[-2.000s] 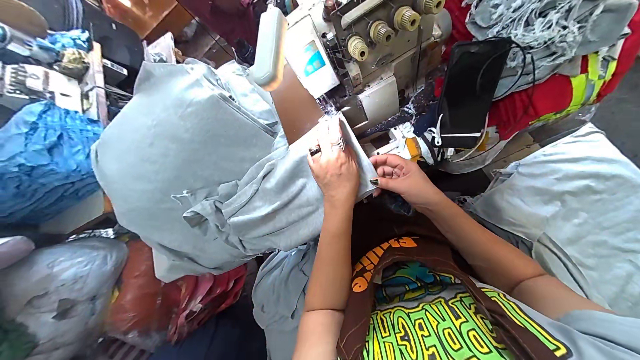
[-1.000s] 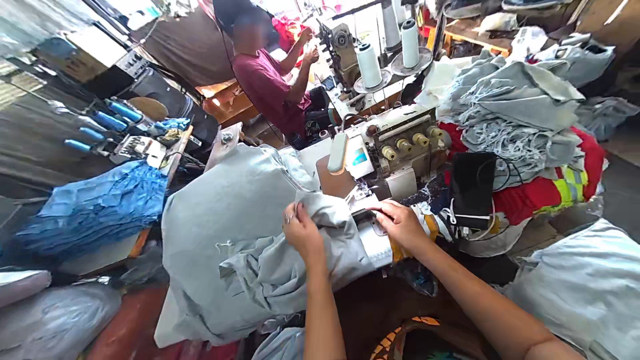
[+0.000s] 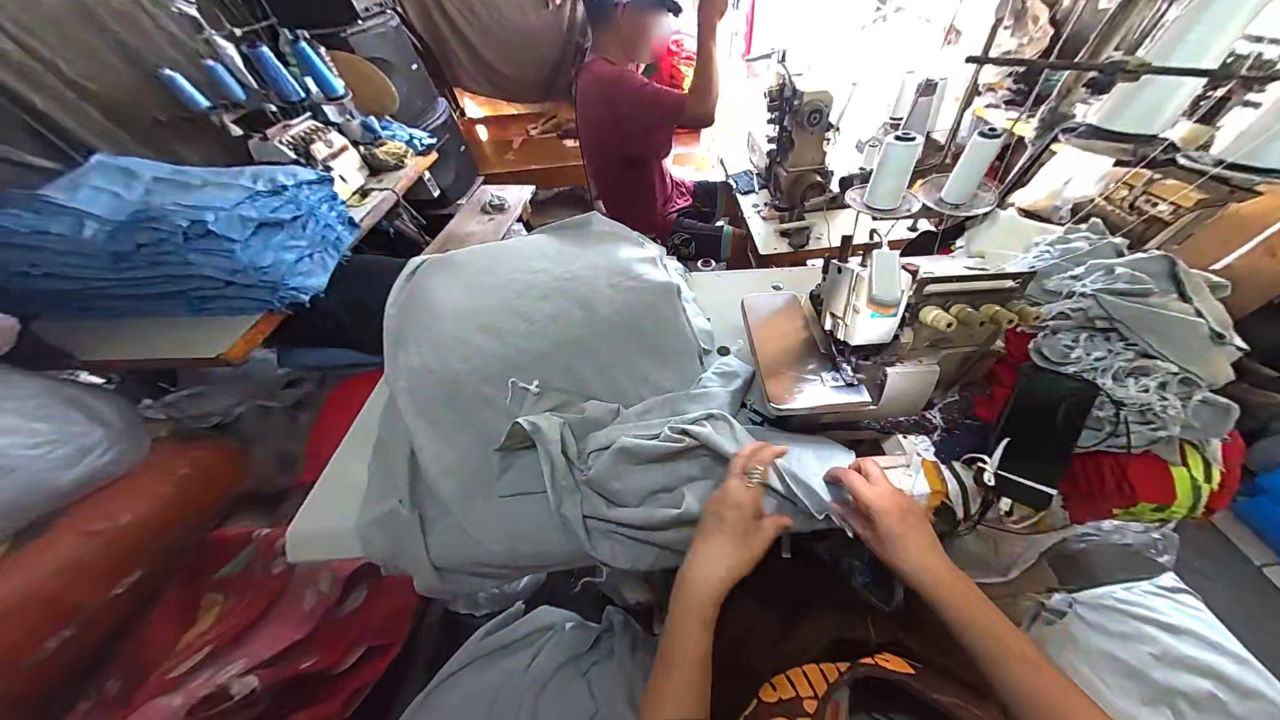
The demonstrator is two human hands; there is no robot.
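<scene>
Bunched light grey fabric (image 3: pixel 640 480) lies over a larger flat grey fabric piece (image 3: pixel 540 310) on the sewing table. My left hand (image 3: pixel 738 510) rests at the right end of the bunched fabric, a ring on one finger, its thumb spread; whether it grips the cloth is unclear. My right hand (image 3: pixel 885 505) pinches the fabric's edge between thumb and fingers. Just beyond my hands stands an overlock sewing machine (image 3: pixel 865 300) with a shiny metal plate (image 3: pixel 790 350) at its left; the cloth lies in front of its presser foot.
A dark phone-like device (image 3: pixel 1045 430) leans right of the machine, near piled grey cloth (image 3: pixel 1130 320). Thread cones (image 3: pixel 893 170) stand behind. A person in a maroon shirt (image 3: pixel 630 140) works across the table. Stacked blue fabric (image 3: pixel 170 235) lies left; grey cloth (image 3: pixel 1160 640) fills the lower right.
The view has tilted up strongly. Two seconds ago my left hand lay near the machine's needle area; now both hands and the cloth's edge are in front of the machine, nearer my body.
</scene>
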